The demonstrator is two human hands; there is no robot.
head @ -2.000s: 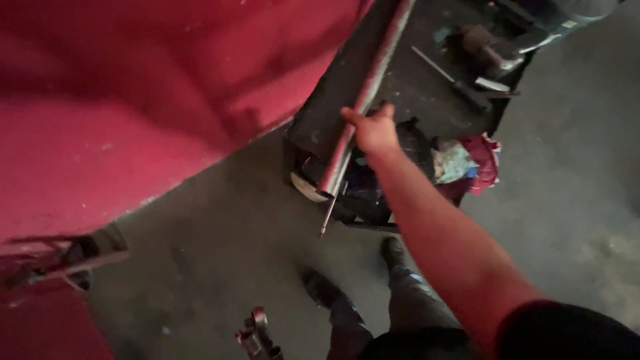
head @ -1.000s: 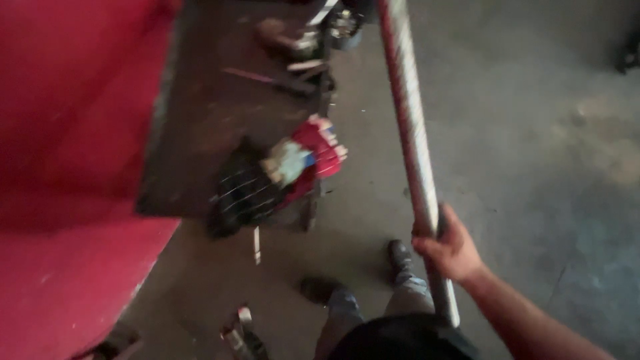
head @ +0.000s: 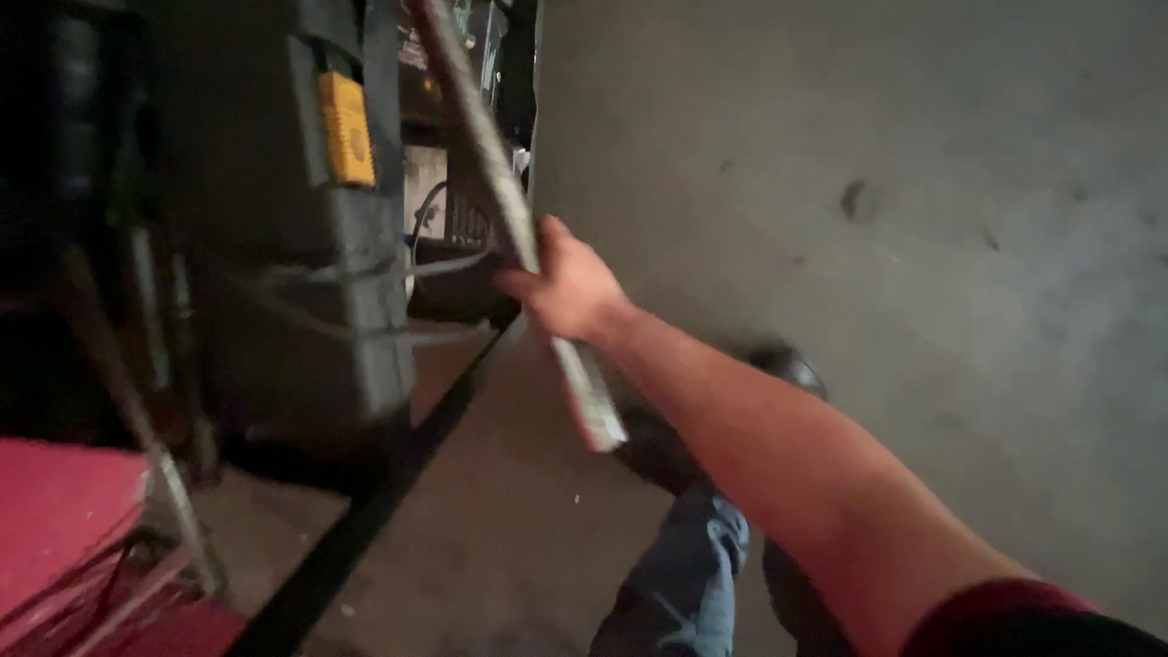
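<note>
My right hand (head: pixel 570 278) is closed around a long metal pipe (head: pixel 488 151) near its lower end. The pipe is tilted, running from the top left of the view down to its end just left of my legs. My arm reaches in from the lower right. My left hand is out of the picture. Motion blurs the pipe and much of the left side.
A yellow device (head: pixel 348 130) is fixed on a grey post (head: pixel 365 301) at the left. Dark equipment with cables stands behind the pipe. A dark bar (head: pixel 374 511) runs diagonally at the lower left, by thin rods and a red surface (head: pixel 64 520). Grey concrete floor (head: pixel 867 274) lies at the right.
The view has moved a lot; the dark table with rags seen earlier is out of view. The pipe, over that table two seconds ago, has gone with my right hand to beside the dark equipment.
</note>
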